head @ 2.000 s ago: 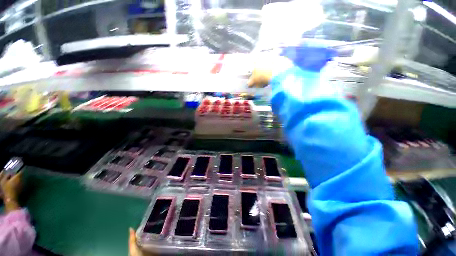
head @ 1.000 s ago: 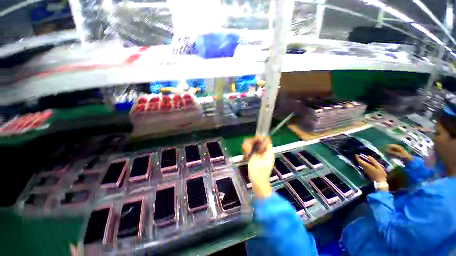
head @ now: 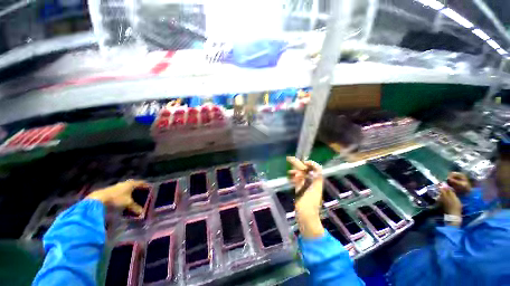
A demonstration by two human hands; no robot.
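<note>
A clear plastic blister tray [head: 223, 203] holds two rows of dark phones with pink edges, such as the phone [head: 197, 241] in the front row. My left hand [head: 118, 196] is at the back row's left end, its thumb and fingers around a phone [head: 137, 202]; I cannot tell if that phone is lifted. My right hand [head: 306, 177] is raised beyond the tray's right side, fingers curled. It is blurred, and I cannot tell whether it holds something.
A neighbouring tray of phones [head: 366, 241] lies right. A white shelf [head: 196, 84] with an upright post [head: 320, 92] spans the back. Behind are a stack with red parts [head: 190, 137] and a tray stack [head: 388, 134]. A person in a blue smock [head: 456, 246] works at right.
My left hand has come into view and reached the back-row phone. My right hand has shifted slightly right in the picture; the thin tool seen in it a second ago no longer shows clearly.
</note>
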